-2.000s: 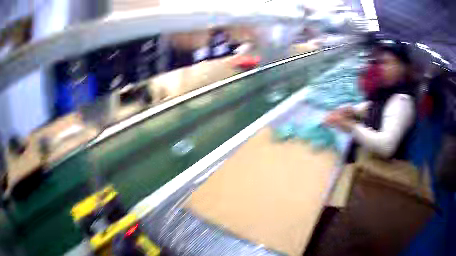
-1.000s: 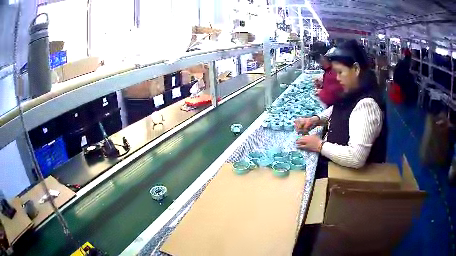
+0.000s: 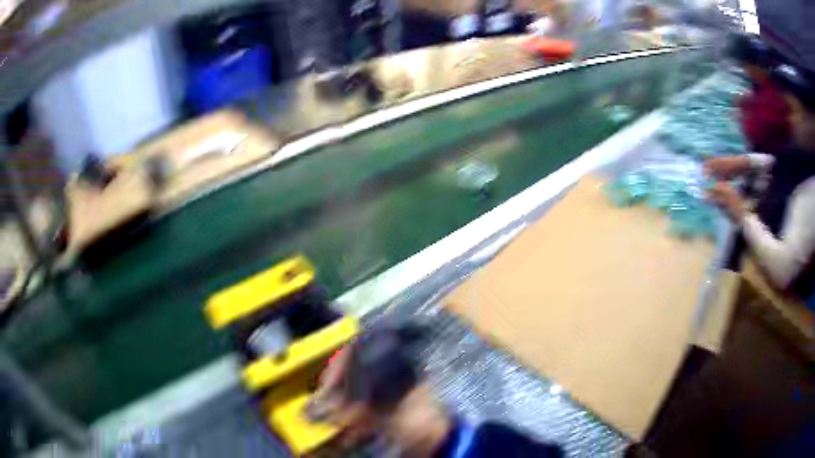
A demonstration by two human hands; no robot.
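Observation:
My right hand, blurred, reaches in from the bottom edge, with a dark sleeve and a blue band at the wrist. It is closed around a black, fist-sized body that looks like the electric screwdriver. The hand is at the front right of the yellow and black screw feeder, its fingers close to the yellow front. The screwdriver's tip and any screw are hidden or too blurred to tell. My left hand is not in view.
The green conveyor belt runs behind the feeder and carries a pale round housing. A cardboard sheet lies on silvery bubble wrap at right. Beyond are teal parts, a person's hands and a brown carton.
The view has swung down and left, so the whole feeder shows. My right hand has come into view at the feeder with the black body in it. The neighbouring person now sits farther right in the picture.

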